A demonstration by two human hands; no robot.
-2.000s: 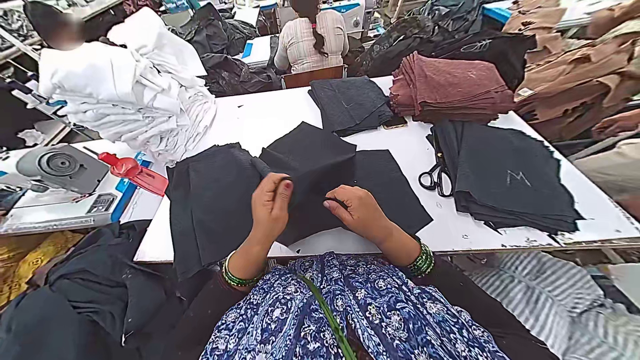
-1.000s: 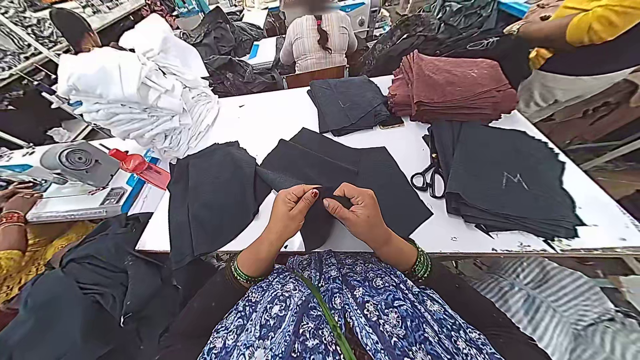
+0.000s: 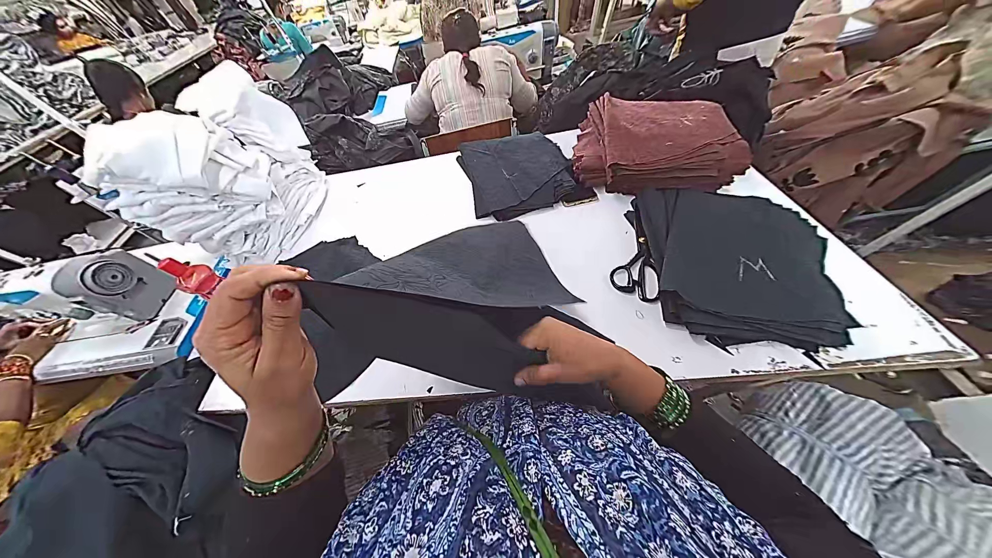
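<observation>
My left hand (image 3: 260,337), raised over the table's near left part, pinches the corner of a black fabric panel (image 3: 418,341) between thumb and fingers. The panel stretches rightward to my right hand (image 3: 573,353), whose fingers lie on its lower right part; whether they grip it is hard to tell. A greyer fabric face (image 3: 473,263) shows above the panel's upper edge. Behind my left hand, more dark fabric (image 3: 333,260) lies on the white table (image 3: 387,201). Black-handled scissors (image 3: 637,275) rest against a stack of dark panels with a chalk mark (image 3: 756,267).
Folded dark fabric (image 3: 515,174) and a maroon fabric stack (image 3: 663,143) sit at the table's back. White cloth (image 3: 209,170) is heaped at the left, near a sewing machine (image 3: 108,287) and another person's hand (image 3: 35,341). A seated person (image 3: 471,85) is beyond the table.
My left hand has moved left and up with the fabric's corner, away from my right hand. Both hands were close together at the fabric one second ago.
</observation>
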